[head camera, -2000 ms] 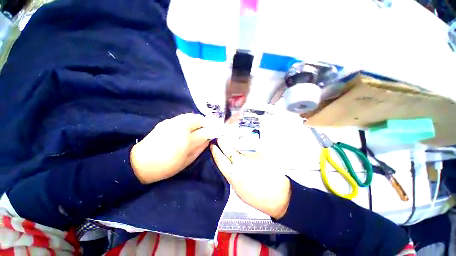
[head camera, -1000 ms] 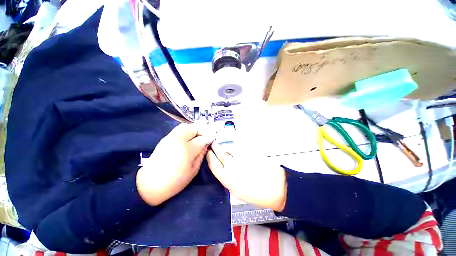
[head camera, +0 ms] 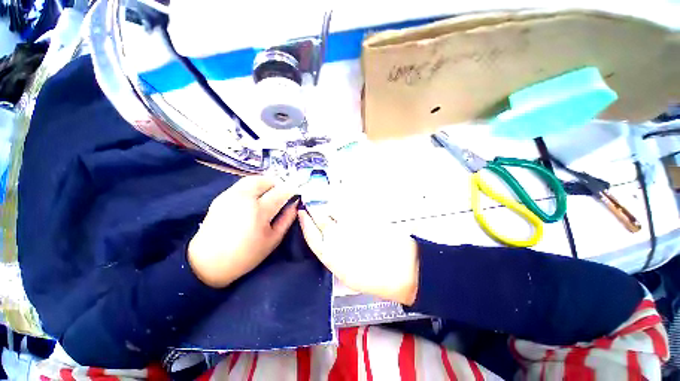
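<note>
The dark navy cloth [head camera: 112, 201] lies left of the needle area, and a flap of it hangs over the front edge below my hands. My left hand [head camera: 237, 231] presses and pinches the cloth just in front of the presser foot [head camera: 274, 160]. My right hand [head camera: 361, 253] meets it from the right, fingertips at the cloth's edge, holding it too. The fingertips of both hands nearly touch. The stitching point is partly hidden by the fingers and the glare.
Scissors [head camera: 514, 195] with yellow and green loops lie right of my hands. A wooden-handled tool [head camera: 620, 212] is further right. A brown cardboard piece [head camera: 462, 82] bears a pale green block [head camera: 555, 103]. A grey-white knob [head camera: 282, 115] sits above the foot. A ruler strip [head camera: 369, 309] runs along the front edge.
The view has shifted and turned, so the machine head and knob now appear further left and more cardboard shows. Both hands keep their hold at the foot, with little visible movement of the cloth.
</note>
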